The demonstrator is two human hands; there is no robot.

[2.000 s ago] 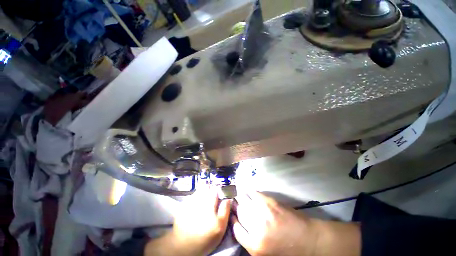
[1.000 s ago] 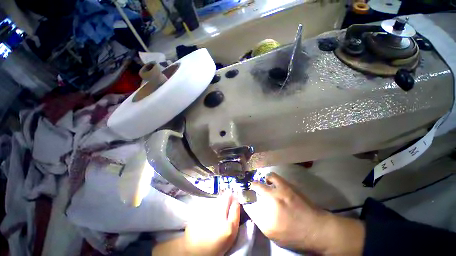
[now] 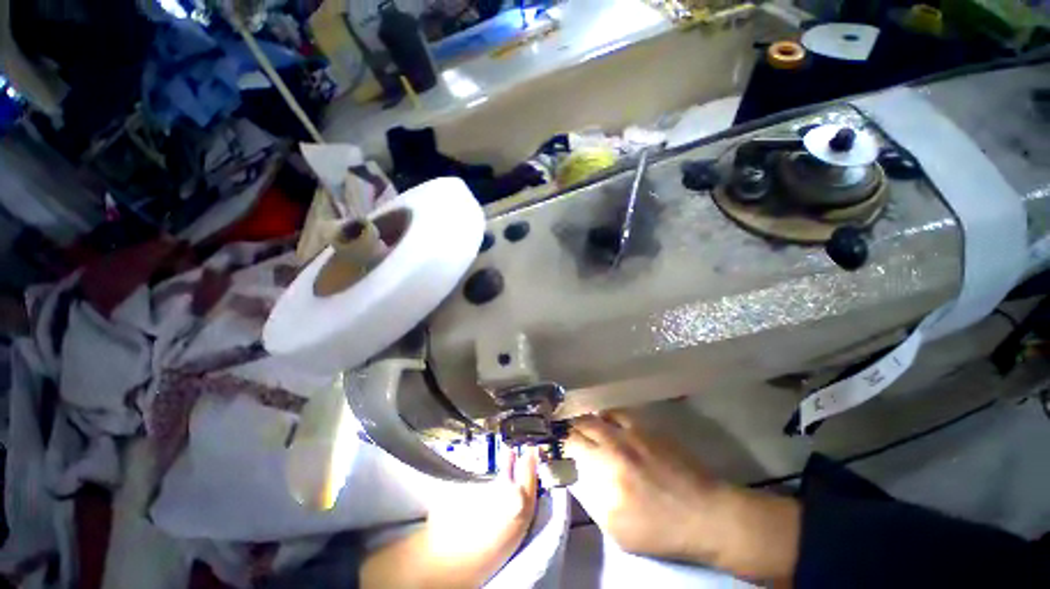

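The beige sewing machine (image 3: 737, 311) crosses the view, its needle area lit by strong glare. A pale cloth piece (image 3: 543, 545) runs from the needle area towards me between my hands. My left hand (image 3: 466, 520) is left of the needle, its thumb and fingertips closed on the cloth edge; glare washes out much of it. My right hand (image 3: 645, 489) is right of the presser foot, fingers bent beside and behind it. Its fingertips are hidden, so its grip cannot be told. The glowing lamp (image 3: 320, 449) is left of the needle.
A white tape roll (image 3: 432, 259) leans on the machine's front end. White elastic (image 3: 979, 219) and an "M" label ribbon (image 3: 858, 385) hang over the arm. Heaped grey and maroon cloth (image 3: 104, 357) lies left. A thin metal plate (image 3: 632, 213) stands on the arm. Thread cones are behind.
The view has shifted, showing more behind the machine and the whole tape roll. My right fingers have moved from in front of the presser foot to beside and behind it. More pale cloth shows between my hands.
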